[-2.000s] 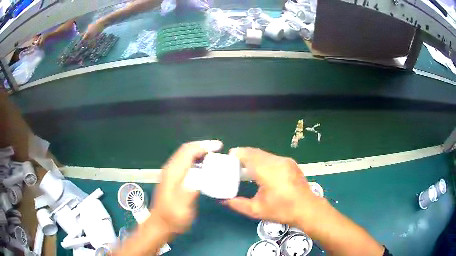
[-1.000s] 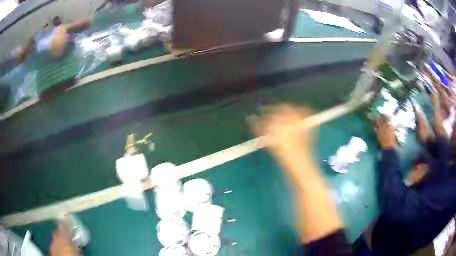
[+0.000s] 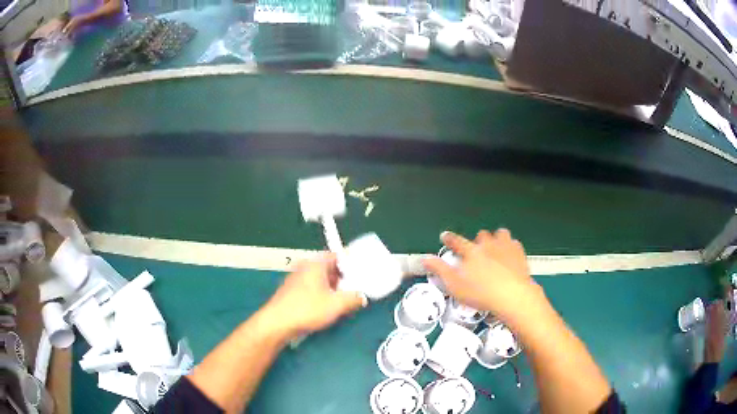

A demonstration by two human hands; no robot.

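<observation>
My left hand [image 3: 311,297] holds a white housing by its drum head [image 3: 373,268], in front of the belt's pale edge strip. Another white housing [image 3: 322,198] lies on the belt, its handle pointing towards me. My right hand [image 3: 493,271] is over the back of a cluster of round white motor units [image 3: 404,352]. Its thumb and index finger are at one unit [image 3: 447,257], partly hidden; whether they grip it is unclear. Thin dark wires trail from some units. One unit lies on its side.
White housings [image 3: 137,319] and an open carton [image 3: 58,364] are at left. Small tan bits [image 3: 365,194] lie on the belt [image 3: 202,194]. Green boards [image 3: 295,40], loose white parts and a brown box [image 3: 586,52] are across it. Another person's hand [image 3: 714,331] is at far right beside a round unit.
The view swung right and back. The housing on the belt was absent there two seconds ago. The cluster shows more units. My right hand has come back from the right; my left holds a housing.
</observation>
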